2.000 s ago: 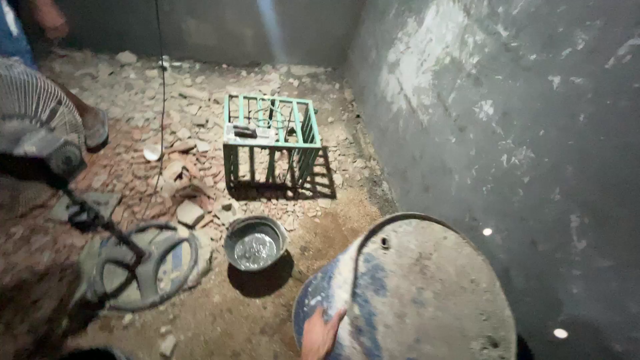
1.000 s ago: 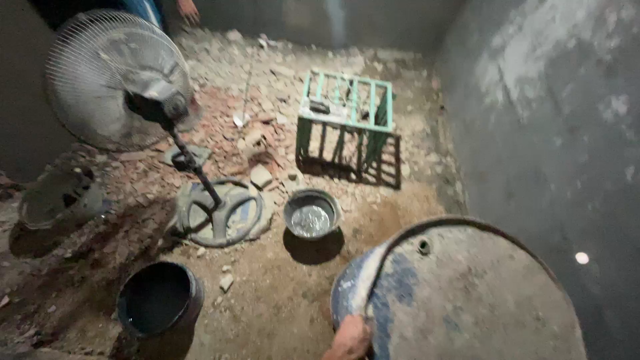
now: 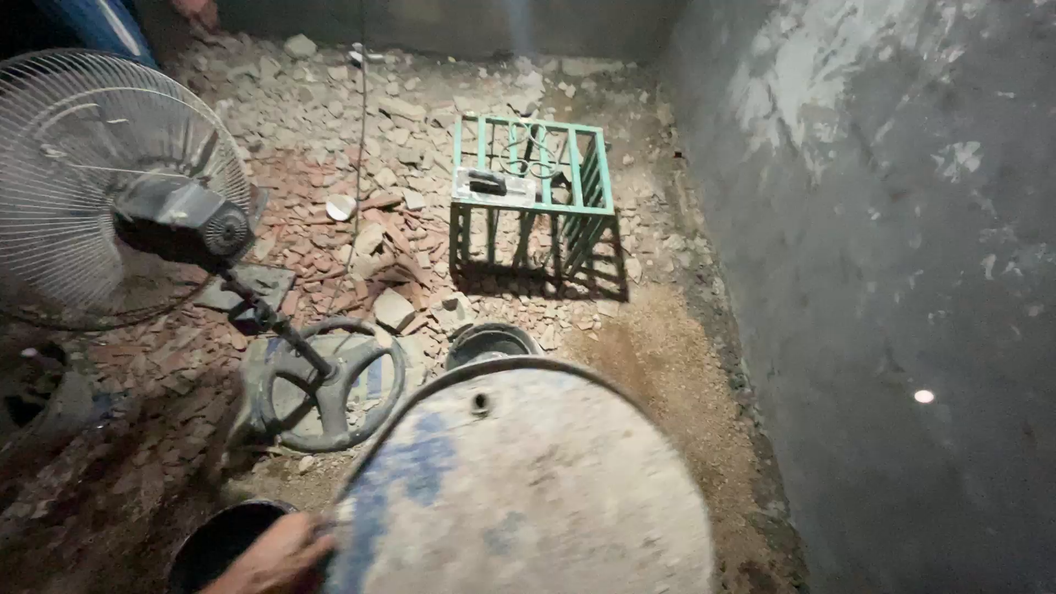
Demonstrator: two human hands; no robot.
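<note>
My left hand grips the left rim of a large metal drum at the bottom centre, its fingers blurred. The drum's round end faces up, worn and dusty, with blue paint patches and a small bung hole near the far rim. My right hand is out of view. A black bucket stands on the floor beyond my left hand, partly hidden by it. Past the drum's far rim, a dark basin shows only in part. Whether the drum stands level or tilted I cannot tell.
A pedestal fan stands at left on its round base. A green metal frame holds a plastering trowel and a cable. Broken tile and rubble cover the floor. A grey wall runs along the right. Part of a person shows top left.
The drum has moved left relative to the basin and green frame, with my left hand still at its rim. It now hides part of the basin, which earlier showed whole.
</note>
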